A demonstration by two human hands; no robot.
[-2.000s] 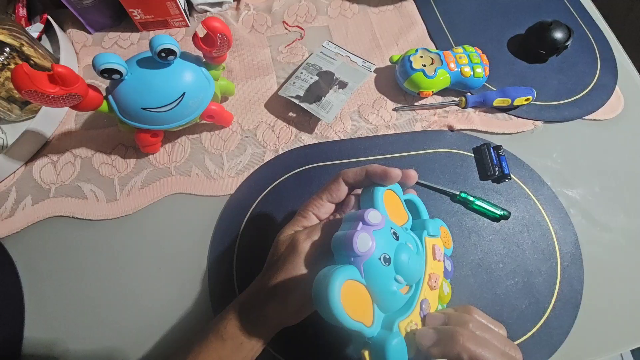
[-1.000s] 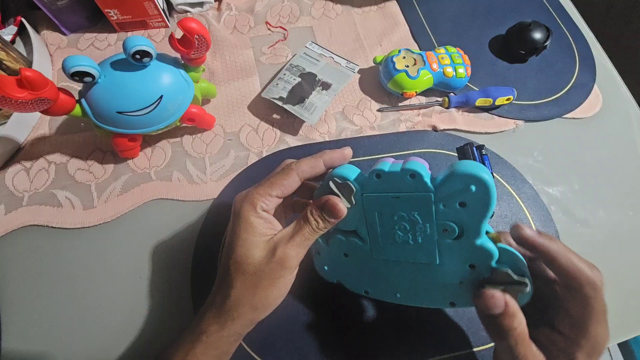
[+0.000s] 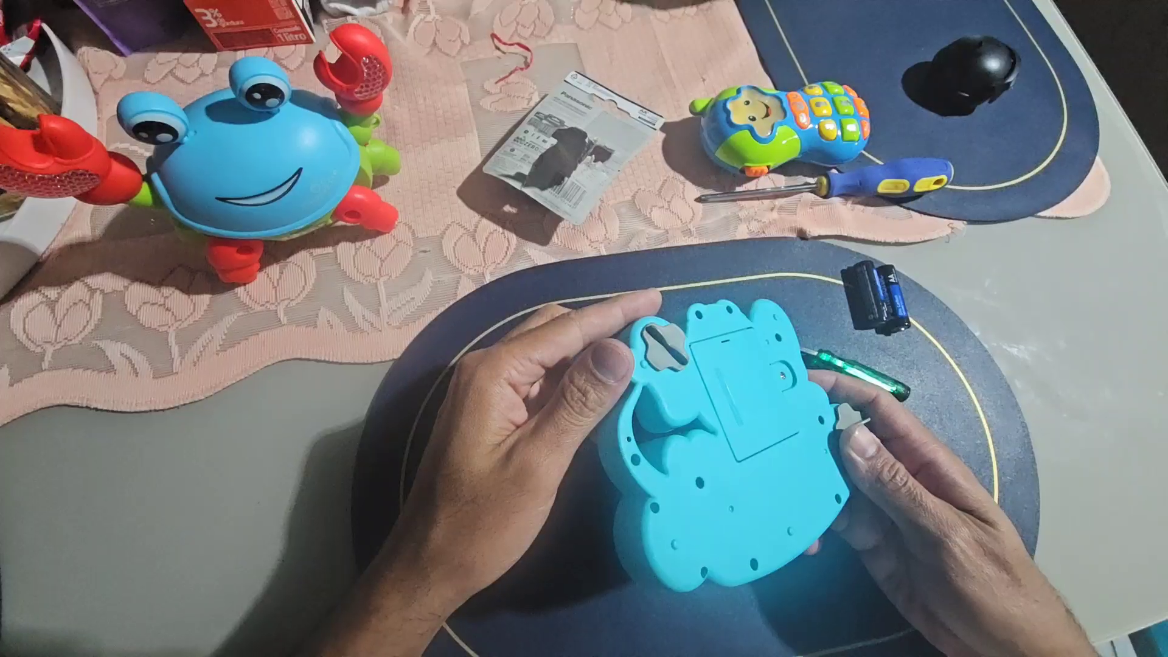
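A turquoise plastic elephant toy (image 3: 730,456) is held back side up over a dark blue oval placemat (image 3: 949,365), its rectangular battery cover in place. My left hand (image 3: 511,438) grips its left edge, thumb beside a grey insert. On the right edge, my right hand (image 3: 922,493) holds on, its thumb at a small grey piece. Behind the toy lies a green-handled screwdriver (image 3: 860,374), its shaft mostly hidden. Two AA batteries (image 3: 876,297) lie near the placemat's upper right edge. The toy's front faces away from view.
Beyond the placemat are a blue and red crab toy (image 3: 255,164), a battery blister pack (image 3: 573,146), a toy phone (image 3: 785,128) and a blue-handled screwdriver (image 3: 885,179). A black round object (image 3: 975,71) sits on the second placemat. Cartons (image 3: 251,20) stand at the upper left.
The elephant toy, face up two seconds ago, has been turned over so its back shows, then tilted within my hands. The right hand has moved from its lower front to its right edge.
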